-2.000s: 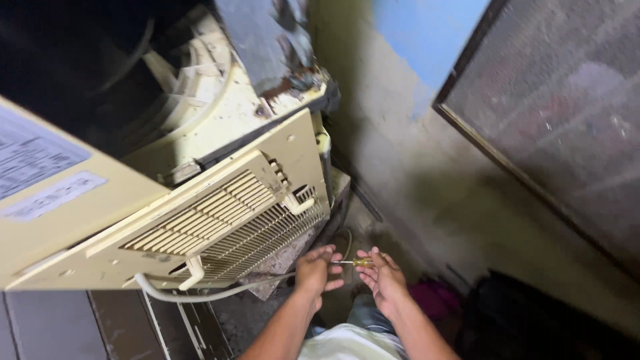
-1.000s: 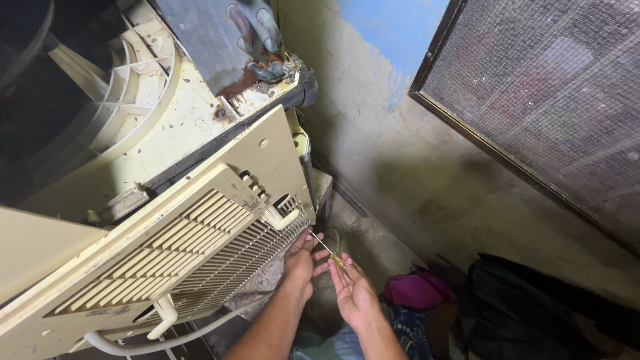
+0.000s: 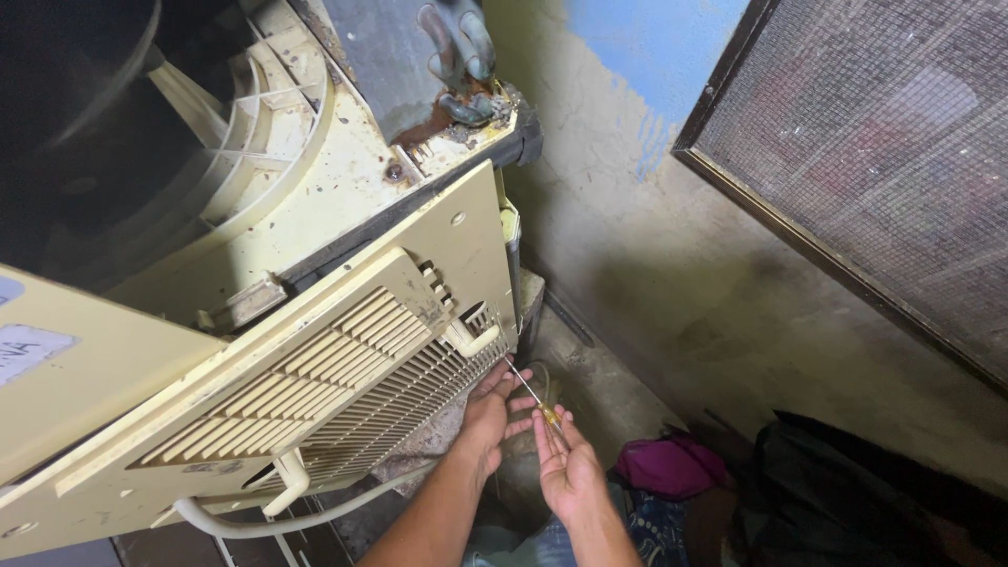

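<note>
My right hand [image 3: 568, 465] holds a screwdriver [image 3: 549, 413] by its yellowish translucent handle. The thin metal shaft points up and left, its tip by the lower right edge of a cream plastic louvered panel [image 3: 465, 260]. Beside that edge is my left hand [image 3: 490, 405], fingers spread around the shaft near the tip; whether they touch the panel or the shaft cannot be told. The panel leans against the open housing of what looks like an air conditioner [image 3: 315, 189], with a round fan shroud and corroded bent copper tubes [image 3: 465, 63] at its top.
A grey cable [image 3: 315, 516] loops below the panel. To the right stand a painted wall [image 3: 598, 213] and a dark-framed mesh screen [image 3: 858, 157]. A magenta cloth [image 3: 669, 465] and dark fabric [image 3: 835, 504] lie at the lower right. A cream cover [image 3: 94, 362] juts in at left.
Two seconds ago both hands held the screwdriver level, away from the panel; its shaft now reaches the panel's lower right edge. The view has shifted closer to the unit.
</note>
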